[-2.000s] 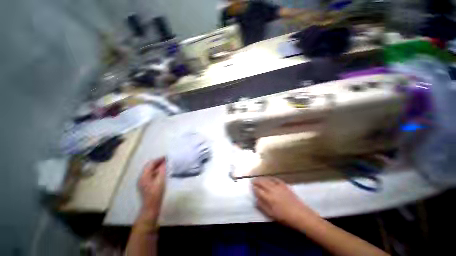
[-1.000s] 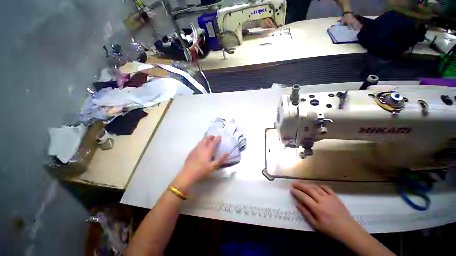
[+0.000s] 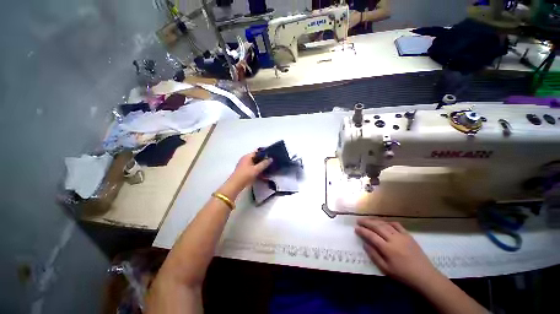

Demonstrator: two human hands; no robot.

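Observation:
My left hand (image 3: 250,167) holds small dark cut pieces (image 3: 276,156) over the table, left of the needle. Pale cut pieces (image 3: 283,183) with dark edges lie just below them on the white table (image 3: 233,236). My right hand (image 3: 387,240) rests flat on the table in front of the machine bed, with nothing seen in it. The cream sewing machine (image 3: 417,144) marked HIKARI stands at the right, its lamp lighting the needle area. How many pieces the left hand grips cannot be told.
Blue-handled scissors (image 3: 505,235) lie under the machine arm. A side table at the left holds pale fabric (image 3: 178,119), a dark scrap (image 3: 161,151), a thread cone (image 3: 132,172) and a white piece (image 3: 88,175). Behind stands another sewing machine (image 3: 309,27), with a person's arm (image 3: 371,13) near it.
My left hand has gone from resting on the pale stack to holding dark pieces above it. The stack is now spread and partly shows dark edges. My right hand has barely moved.

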